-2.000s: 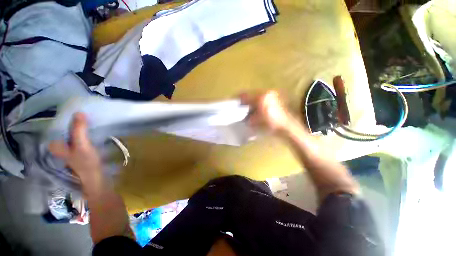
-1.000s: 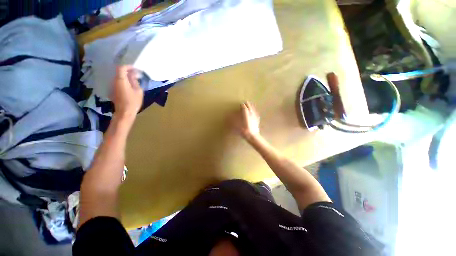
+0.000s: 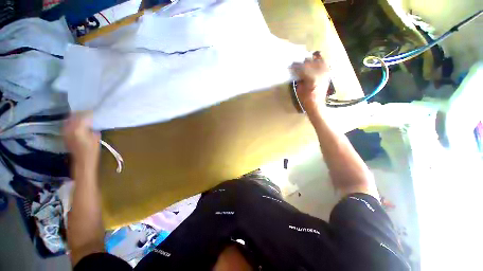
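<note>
A large white garment panel (image 3: 175, 90) is stretched between my two hands over the yellow pressing table (image 3: 212, 143). A thin dark wavy seam line shows on its upper part. My left hand (image 3: 82, 137), blurred, grips the panel's lower left corner. My right hand (image 3: 311, 74) grips its right end. The steam iron (image 3: 297, 97) stands on the table behind my right hand and is mostly hidden by it. More white panels lie at the table's far side, and I cannot tell their border from the held panel.
A heap of pale grey-blue and navy garment pieces (image 3: 32, 106) is on the left, with a pale cord (image 3: 115, 154) beside it. The iron's hose (image 3: 384, 84) curves off to the right. Mixed cloth (image 3: 48, 219) lies low on the left.
My left hand has moved down and left, and my right hand has moved up and right to the iron's place. Both have taken hold of a white panel, now spread between them.
</note>
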